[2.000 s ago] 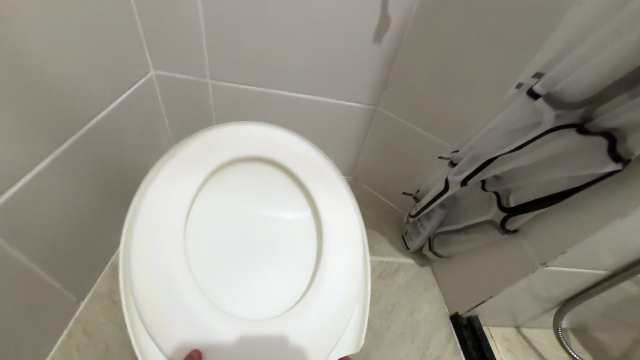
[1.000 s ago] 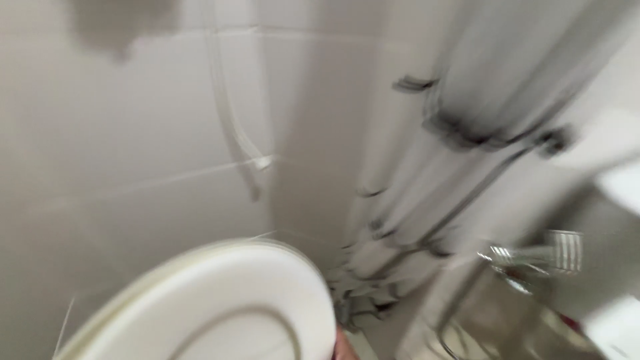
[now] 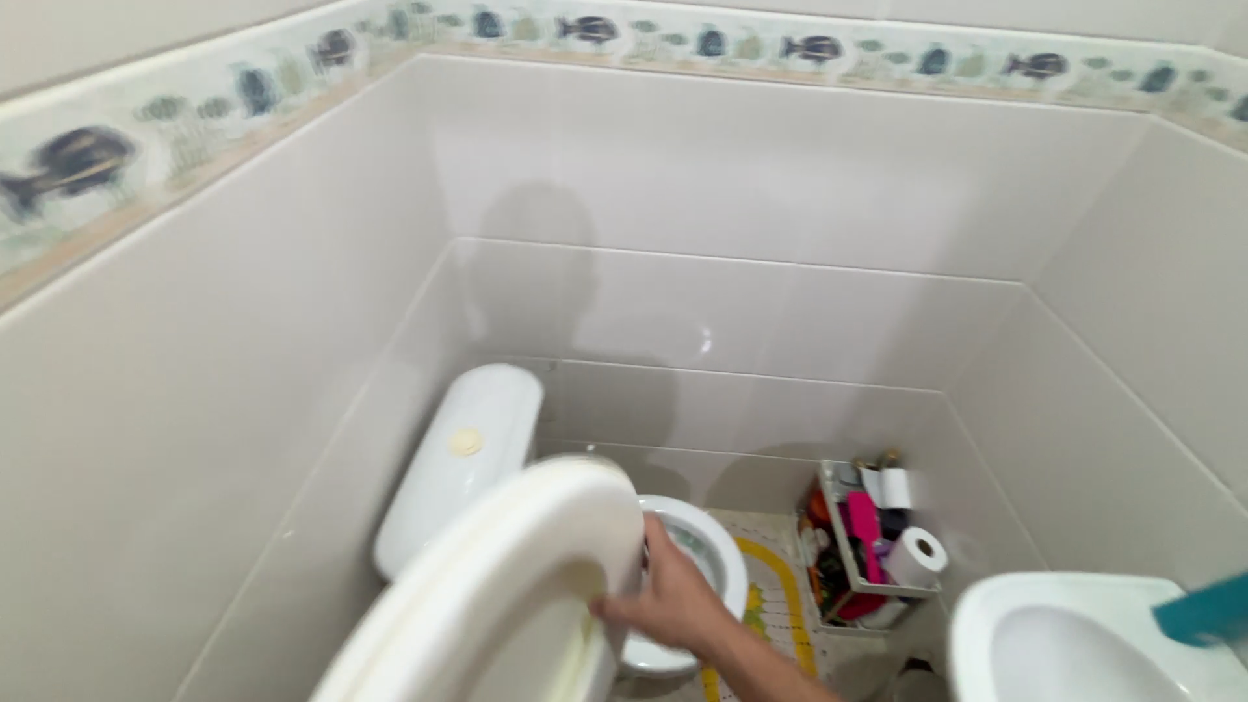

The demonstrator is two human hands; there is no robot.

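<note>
My right hand [image 3: 673, 595] grips the right edge of a white toilet seat and lid [image 3: 507, 585], which is off the toilet and tilted up in the lower middle of the view. The thumb lies on its near face. My left hand is out of view. Beyond the seat stands the white toilet bowl [image 3: 726, 575], partly hidden by the seat and my hand. The white cistern [image 3: 487, 419], with a round cream button on top, is against the left wall.
An open storage unit [image 3: 882, 588] with a pink brush and toilet rolls [image 3: 915, 558] stands near the back right. A white washbasin [image 3: 1063, 604] with a teal object [image 3: 1204, 609] is at the lower right. A yellow-and-white mat [image 3: 780, 585] lies beside the bowl. Tiled walls enclose the space.
The view has swung from the corner by the shower curtain to the toilet and washbasin. The seat and lid, first seen face-on, are now seen tilted, with my right hand on the edge.
</note>
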